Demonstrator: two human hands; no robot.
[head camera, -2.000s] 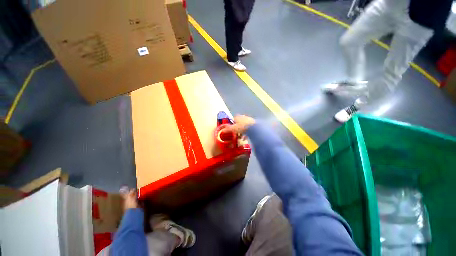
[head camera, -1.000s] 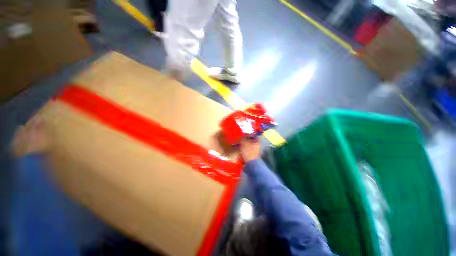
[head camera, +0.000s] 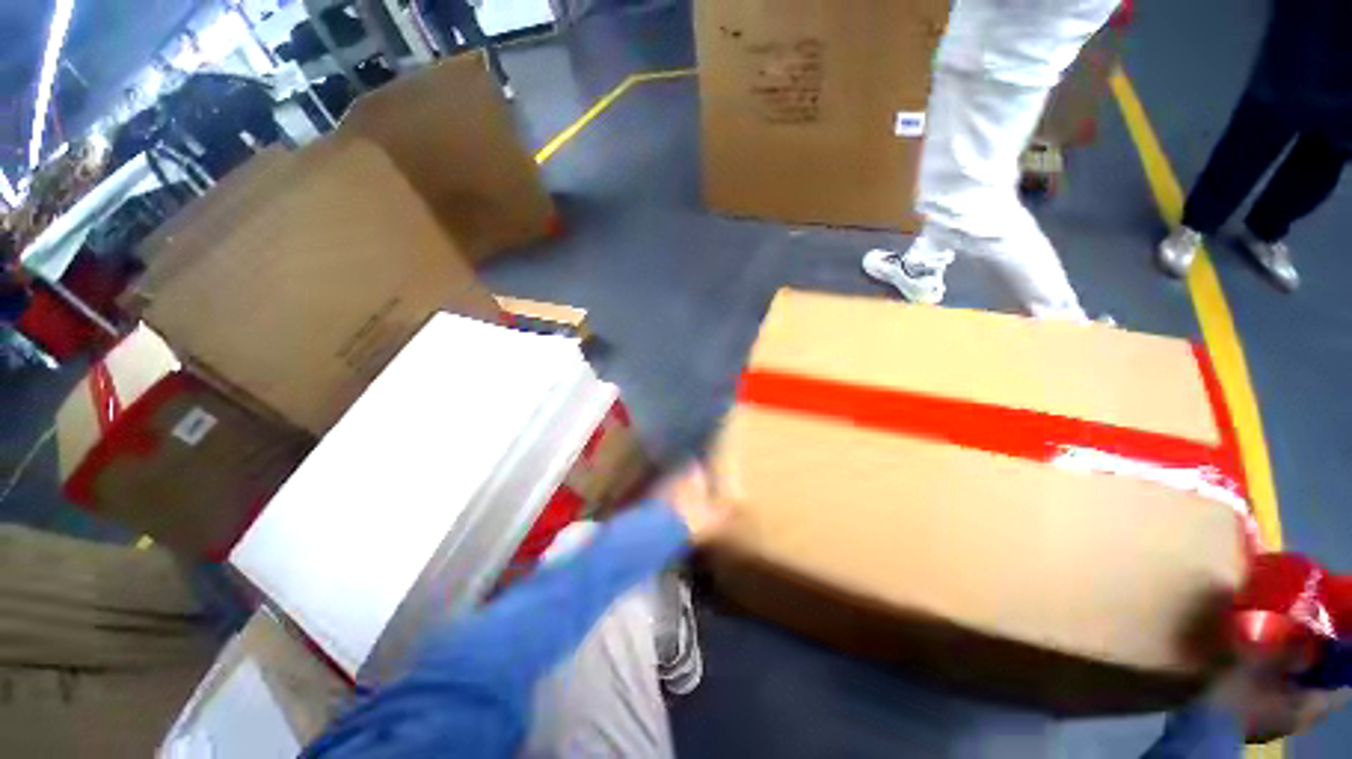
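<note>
A large closed carton (head camera: 979, 519) lies on the floor in front of me, with a red tape band (head camera: 949, 420) along its top and more red tape at its right end. My left hand (head camera: 701, 504) is against the carton's left end, fingers not clearly seen. My right hand (head camera: 1260, 697), blurred at the lower right, holds a tape dispenser (head camera: 1293, 608) with a red roll at the carton's right end.
A stack of white sheets (head camera: 415, 475) stands on a carton at my left, with flattened cartons (head camera: 297, 282) behind it. A large carton (head camera: 816, 119) stands at the back. A person in white trousers (head camera: 993, 134) is just beyond the carton; another person's dark legs (head camera: 1260, 163) are at right.
My view has swung left, so the green tote is out of the picture and the sheet stack shows. The carton has turned to lie more crosswise. The tape dispenser remains in my right hand.
</note>
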